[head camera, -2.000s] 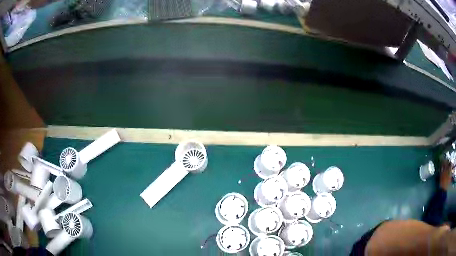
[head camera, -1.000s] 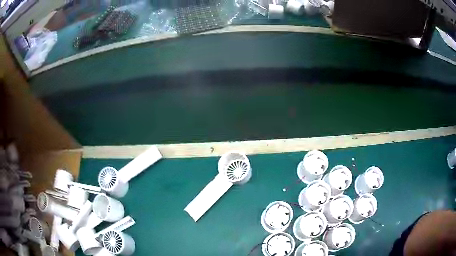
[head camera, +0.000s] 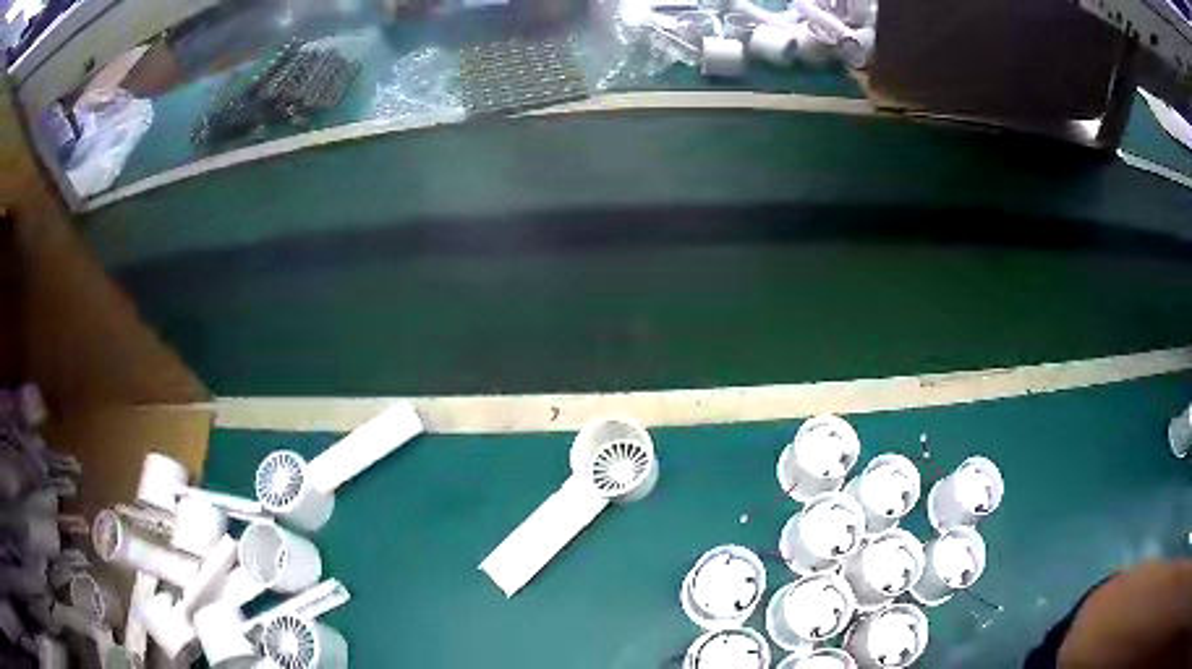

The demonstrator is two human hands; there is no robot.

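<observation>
A white fan housing (head camera: 546,529) lies alone on the green bench in front of me, its round head with a radial-slotted grille at the upper right and its flat handle pointing to the lower left. To the right stands a cluster of white round motor units (head camera: 824,529), with small dark marks inside and thin wires at some of them. To the left is a heap of more white housings (head camera: 281,555), some with slotted grilles showing. Neither my left hand nor my right hand is in view.
An open brown carton (head camera: 98,327) with housings stands at the left. A dark green conveyor belt (head camera: 628,320) runs behind the pale edge strip (head camera: 732,400). Across it lie circuit boards (head camera: 523,76), clear bags, white parts and a darker box (head camera: 1000,59). A rounded skin-toned shape (head camera: 1135,625), unclear, is at lower right.
The view has swung left, so the bench items sit further right and more of the carton shows. Another person's hand and dark sleeve at the right have left the view. The housings and motor units look unmoved.
</observation>
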